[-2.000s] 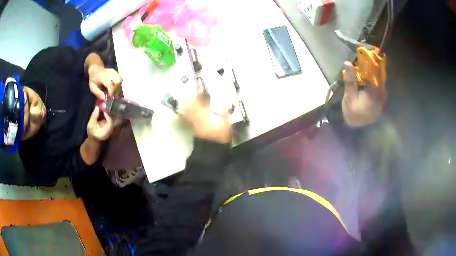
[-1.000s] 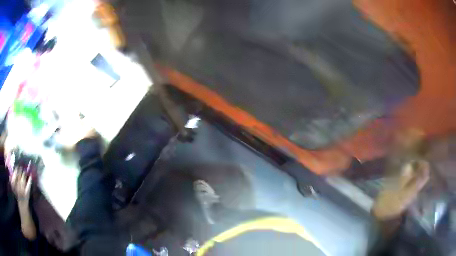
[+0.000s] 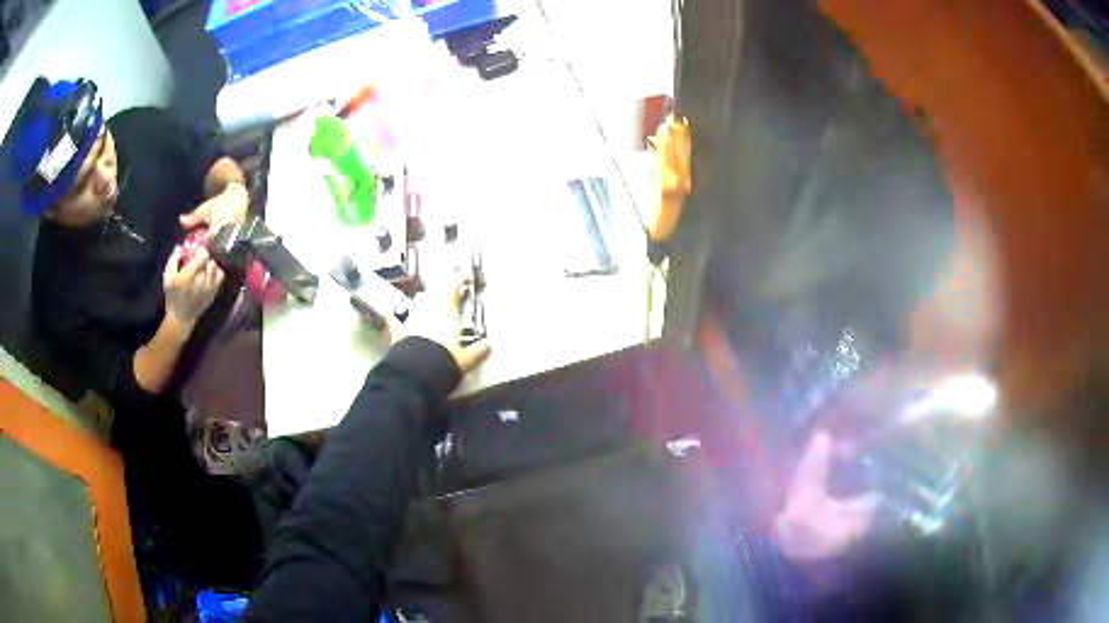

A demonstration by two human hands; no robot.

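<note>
My left hand (image 3: pixel 428 326) rests low over the off-white table (image 3: pixel 535 347) at its front edge, fingers spread among the metal inserts. One insert bar (image 3: pixel 476 298) lies by its fingers, and a small grey insert block (image 3: pixel 361 292) touches or nearly touches its left side; whether it grips either is unclear. My right hand (image 3: pixel 827 501) is blurred at the lower right, beside a shiny, clear-looking shape (image 3: pixel 936 426) that I cannot identify. Whether it holds that is unclear.
A seated person in a blue cap (image 3: pixel 55 146) holds a grey insert (image 3: pixel 280 262) with pink on it. A green bottle (image 3: pixel 347 170), a smartphone (image 3: pixel 591 226) and blue trays (image 3: pixel 304 37) are on the table side. An orange coiled thing (image 3: pixel 671 177) hangs at its right edge. Orange-framed machine door (image 3: pixel 1034 183) at right.
The view swung right to the machine and partly back. My right hand has left the orange thing it was at and is now low right. My left hand stays at the table inserts.
</note>
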